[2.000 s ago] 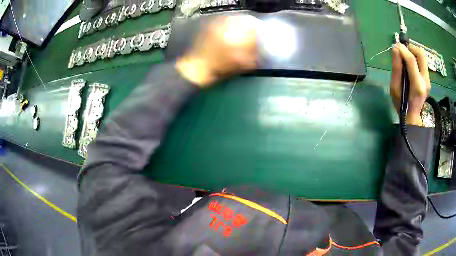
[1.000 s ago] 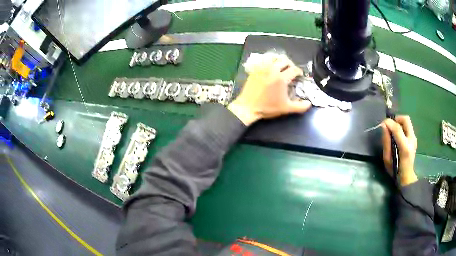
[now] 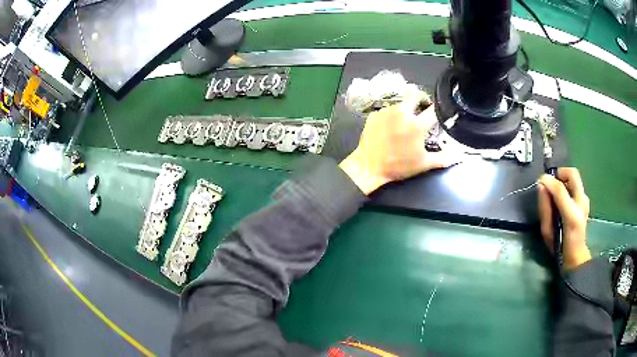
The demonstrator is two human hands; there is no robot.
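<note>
My left hand grips the left end of a silver cast part on the black work plate. The part lies under the black microscope head, which hides its middle; its right end shows beyond the ring. A bright light spot falls on the plate in front of it. My right hand holds a dark corded pen-shaped tool upright at the plate's right edge, apart from the part. A crinkled pale pile lies behind my left hand.
Several cast parts lie in rows left of the plate. Two more lie near the front left edge, with two small pale pieces beside them. A monitor stands at the back left. A dark ringed item is at the right edge.
The view has swung up and right since the first frame. Over the last second, my left hand has moved slightly right with the part, whose right end now shows past the microscope ring.
</note>
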